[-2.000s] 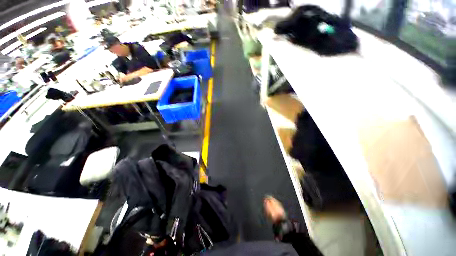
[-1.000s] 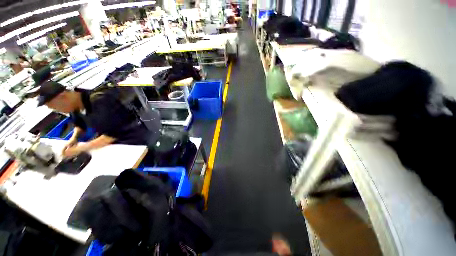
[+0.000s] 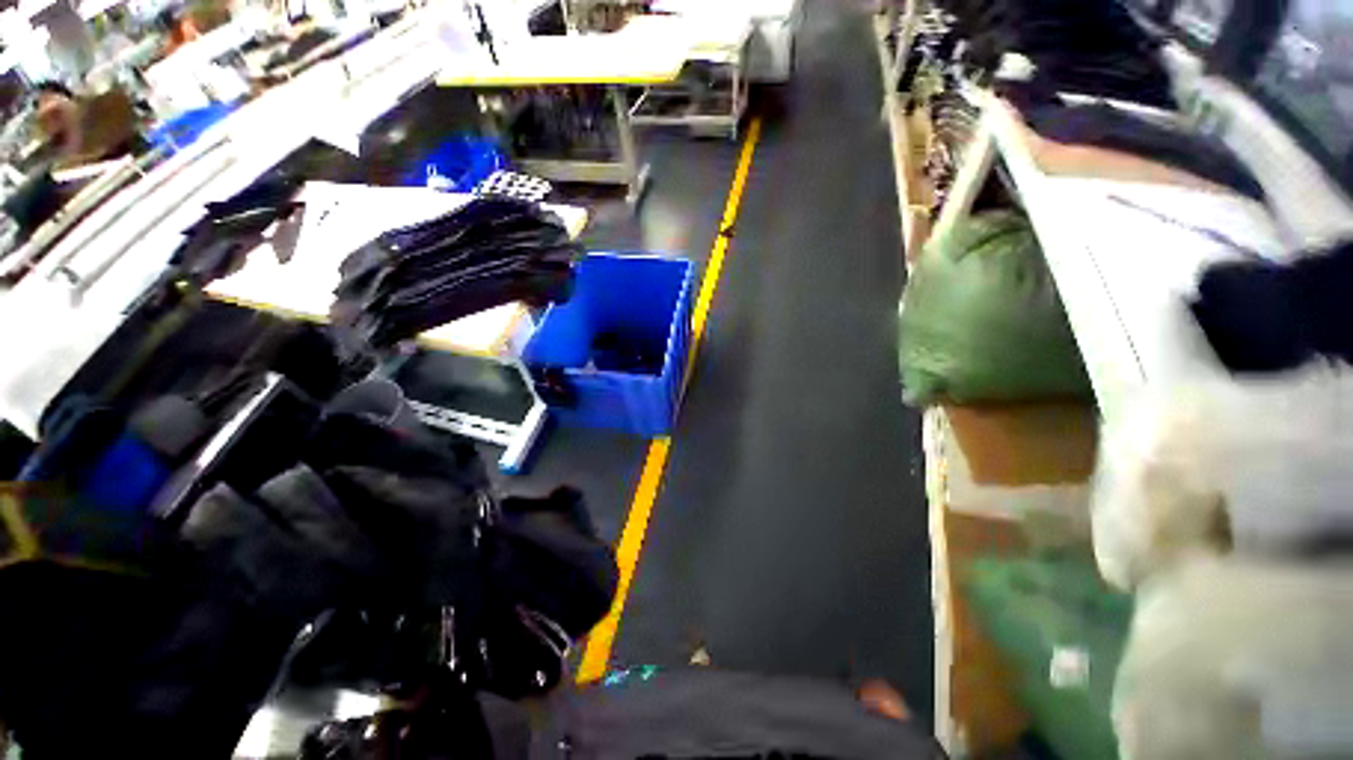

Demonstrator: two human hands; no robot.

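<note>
A large bundle of black sewn bag parts [image 3: 371, 535] fills the lower left, close to my body. Thin silver zipper lines show on its near side. My left hand is not visible; the bundle covers that area. A small blurred part of my right hand [image 3: 884, 699] shows at the bottom edge, right of the dark grey cloth over my front [image 3: 698, 716]. Its fingers are too unclear to read, and it does not touch the bundle.
A dark grey aisle [image 3: 787, 371] with a yellow line [image 3: 690, 356] runs ahead. Left of it stand a blue crate [image 3: 611, 408] and a table with a stack of black panels [image 3: 445, 267]. On the right are a white-topped shelf [image 3: 1128, 282], a green sack [image 3: 991, 319] and pale bundles [image 3: 1232, 639].
The view has moved forward along the aisle. The seated person at the left has gone out of view. The black bundle stays at the lower left; my right hand stays low at the bottom edge.
</note>
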